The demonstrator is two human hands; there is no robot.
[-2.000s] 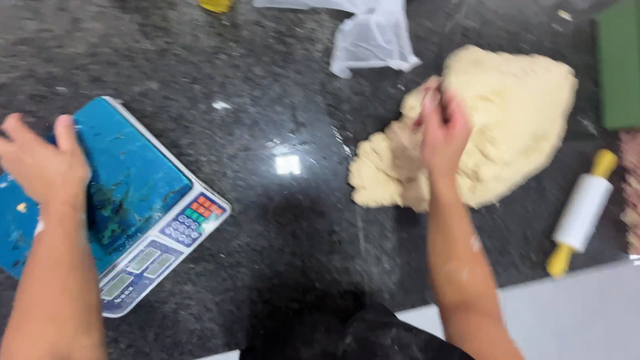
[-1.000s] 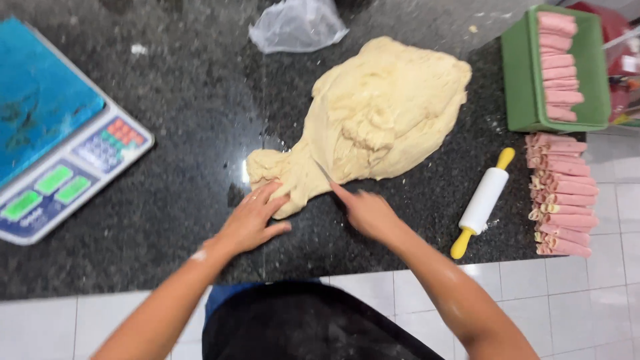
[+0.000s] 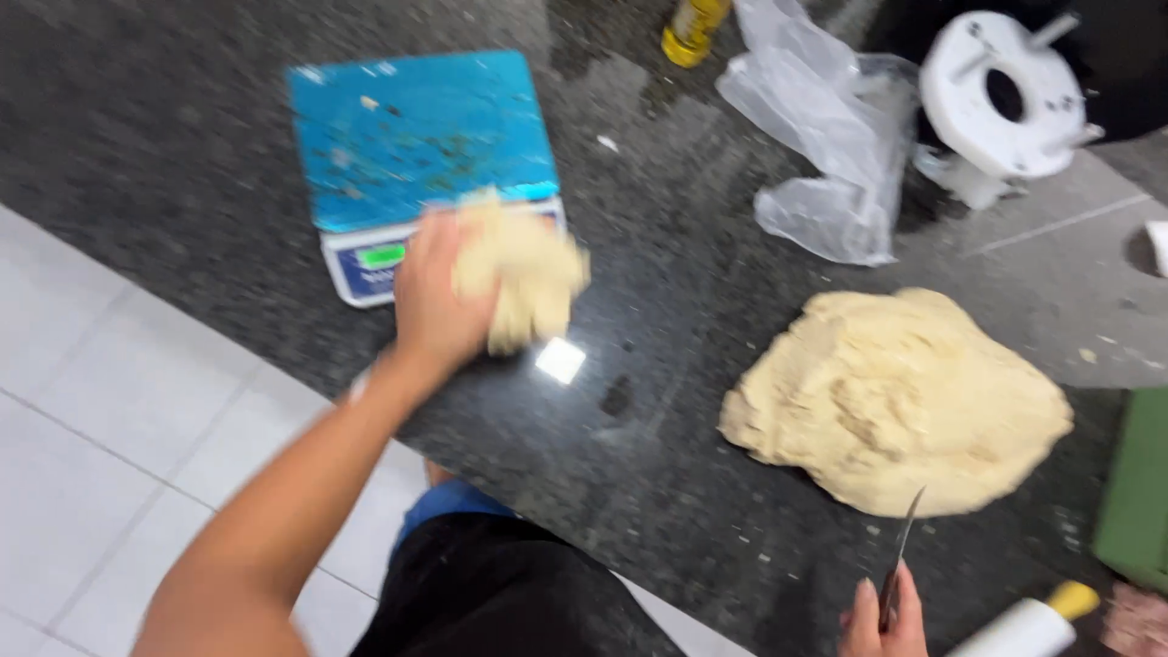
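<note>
My left hand [image 3: 443,297] grips a chunk of pale dough [image 3: 525,269], blurred by motion, over the near right corner of a digital scale [image 3: 424,141] with a blue, smeared platform. Part of the scale's panel is hidden behind hand and dough. In my right hand [image 3: 885,616], at the lower right, is a knife [image 3: 905,534], its blade pointing up to the near edge of a large dough mass [image 3: 899,401] lying on the dark stone counter.
A rolling pin [image 3: 1017,631] with a yellow handle lies beside my right hand. At the right edge are a green container [image 3: 1136,493] and pink meat rolls [image 3: 1136,620]. Farther back are a crumpled plastic bag [image 3: 830,137], a yellow bottle [image 3: 693,32] and a white round fixture [image 3: 1004,96].
A second ago both hands were at the dough's narrow end. A chunk is now apart from the mass, carried left to the scale by my left hand. The view has shifted and turned.
</note>
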